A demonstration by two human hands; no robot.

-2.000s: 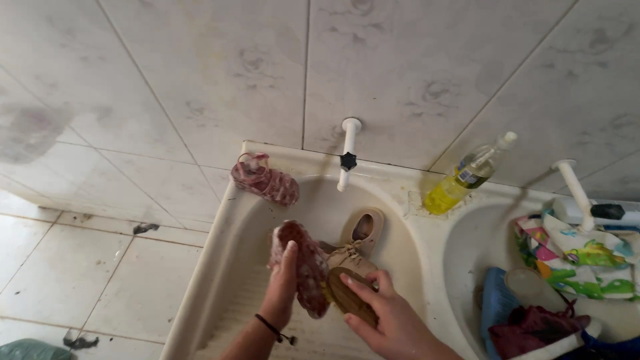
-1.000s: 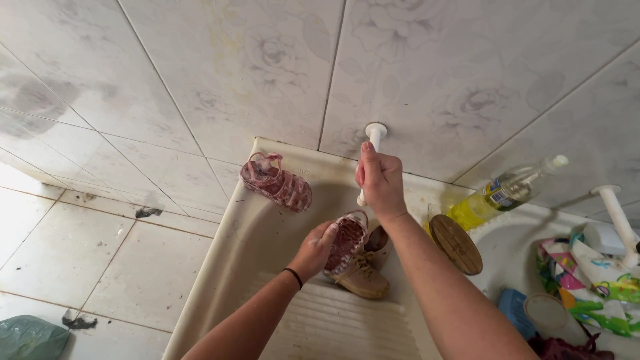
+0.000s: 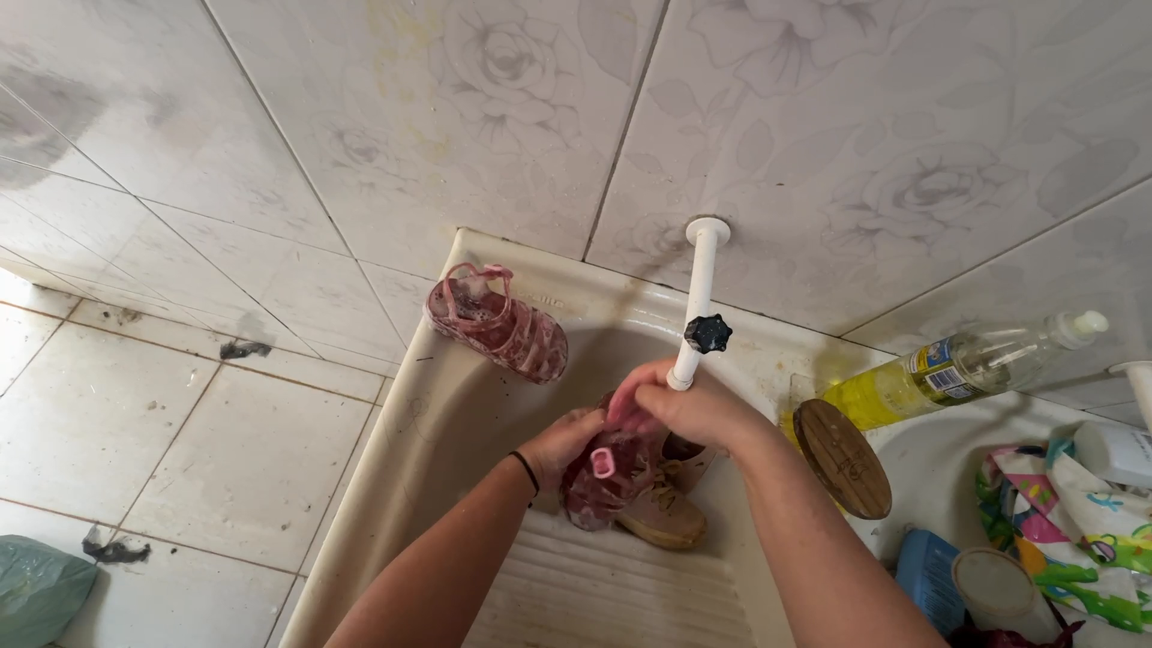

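Note:
A dark pink jelly sandal [image 3: 607, 477] is under the faucet, held by its far end in my left hand [image 3: 562, 443]. My right hand [image 3: 688, 405] is at the same sandal, just beneath the spout of the white plastic faucet [image 3: 698, 288] with its black knob; its fingers are bent and partly hidden, so its hold is unclear. Behind the sandal, a beige lace-up shoe [image 3: 666, 517] lies in the sink basin. The other pink sandal [image 3: 499, 324], with soap suds on it, rests on the sink's back left corner. A wooden-backed brush [image 3: 843, 459] lies on the divider to the right.
A plastic bottle of yellow liquid [image 3: 927, 373] leans at the back right. The second basin holds a colourful printed cloth [image 3: 1062, 513], a blue container [image 3: 930, 576] and a round-ended container [image 3: 1003, 585]. A green plastic bag [image 3: 40, 585] lies on the tiled floor at left.
The brush has gone from my right hand to the divider. My right hand was up at the faucet knob a second ago and is now lower, at the sandal under the spout.

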